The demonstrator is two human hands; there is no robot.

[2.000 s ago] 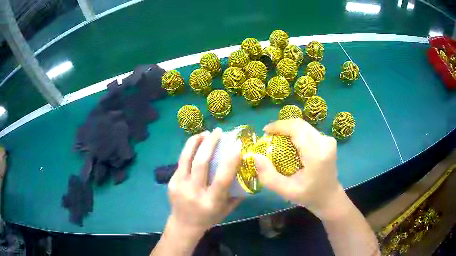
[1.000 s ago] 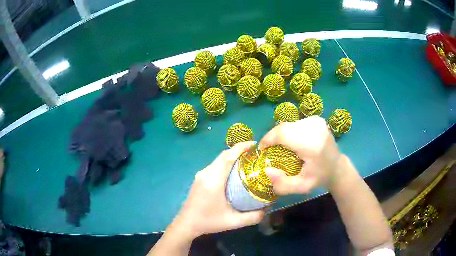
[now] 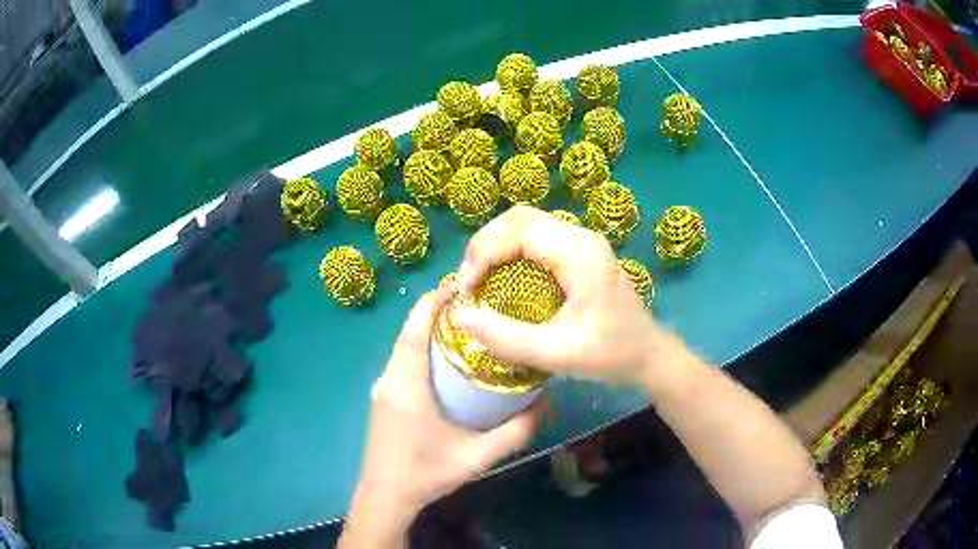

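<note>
My left hand (image 3: 413, 429) is wrapped around the microphone body (image 3: 483, 401), a wide pale cylinder with a gold rim, held over the table's front edge. My right hand (image 3: 584, 306) grips a gold mesh head (image 3: 519, 290) from above, with the thumb across its near side. The mesh head sits at the body's gold top end. My fingers hide part of the joint, so I cannot tell if it is seated. The black handle is not visible. Many loose gold mesh heads (image 3: 473, 193) stand on the green table behind my hands.
A heap of dark foam pieces (image 3: 193, 332) lies at left. A white rail (image 3: 751, 34) edges the table's far side, with a green surface beyond. A red bin (image 3: 912, 59) of gold parts is at far right. An open carton (image 3: 858, 402) with gold parts is below right.
The body has gone from lying sideways to nearly upright, with the mesh head now above it. The table scene has shifted left and tilted in view, and more of the red bin shows.
</note>
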